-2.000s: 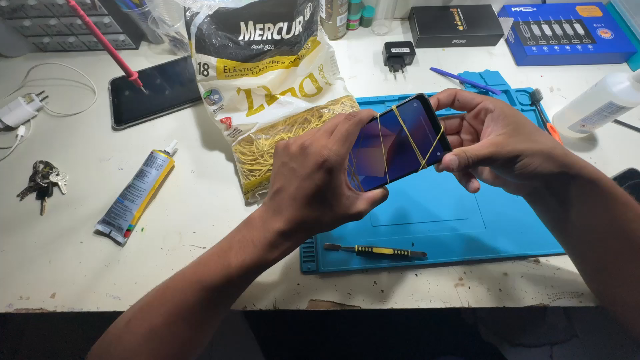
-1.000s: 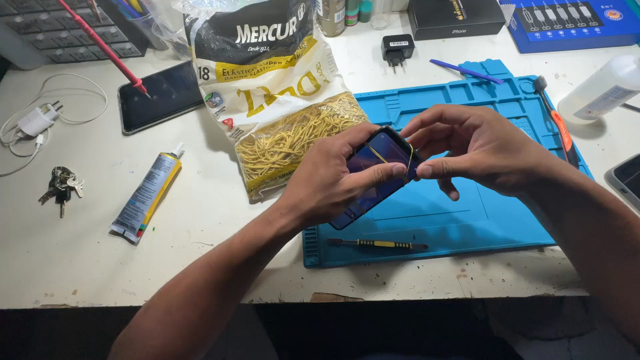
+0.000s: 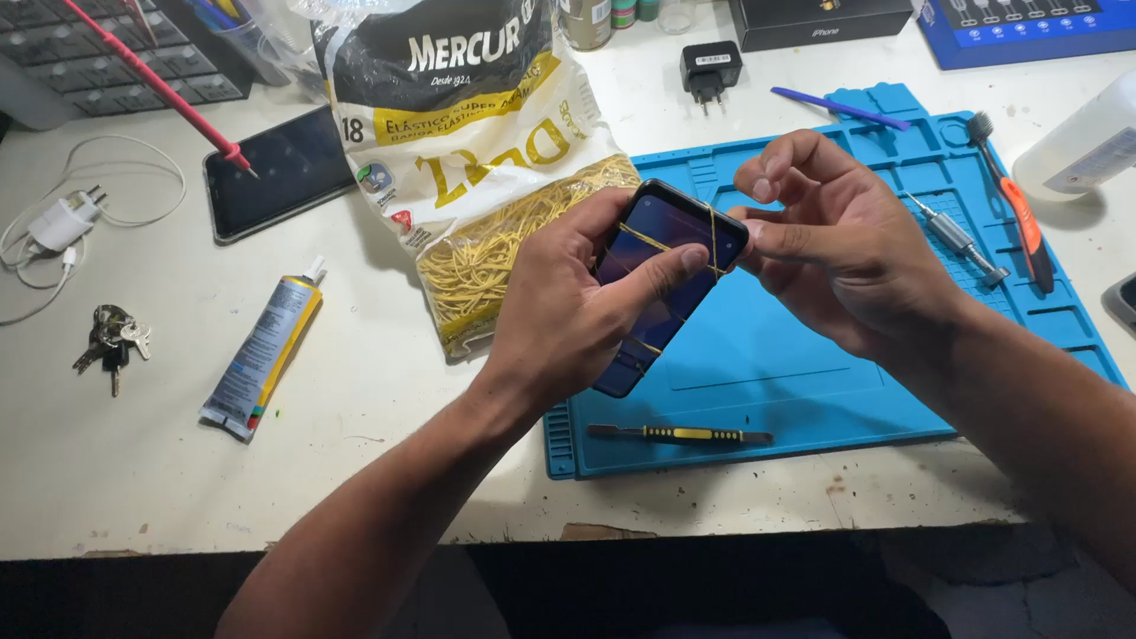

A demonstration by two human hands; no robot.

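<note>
My left hand (image 3: 577, 306) grips a dark smartphone (image 3: 657, 311), its thumb lying across the screen. Several yellow rubber bands (image 3: 646, 238) run round the phone, crossing its face near the upper corner and lower end. At the phone's upper right corner is my right hand (image 3: 825, 235), thumb and a finger against the edge there; whether they pinch a band is unclear. Behind my left hand lies a clear-windowed bag of rubber bands (image 3: 479, 266). Under both hands is a blue silicone repair mat (image 3: 754, 382), with a black and yellow pry tool (image 3: 683, 434) near its front edge.
A glue tube (image 3: 264, 355), keys (image 3: 113, 342), a white charger with cable (image 3: 67, 222) and another phone (image 3: 275, 182) lie left. Beyond the mat are a black plug adapter (image 3: 710, 69) and boxes. A brush (image 3: 1021, 213), a screwdriver (image 3: 958, 238) and a bottle (image 3: 1083, 142) are right.
The phone has turned from a sideways slant to a steeper one. My left thumb has moved onto the screen. My right hand remains by the phone's upper end, its fingers in a different pose.
</note>
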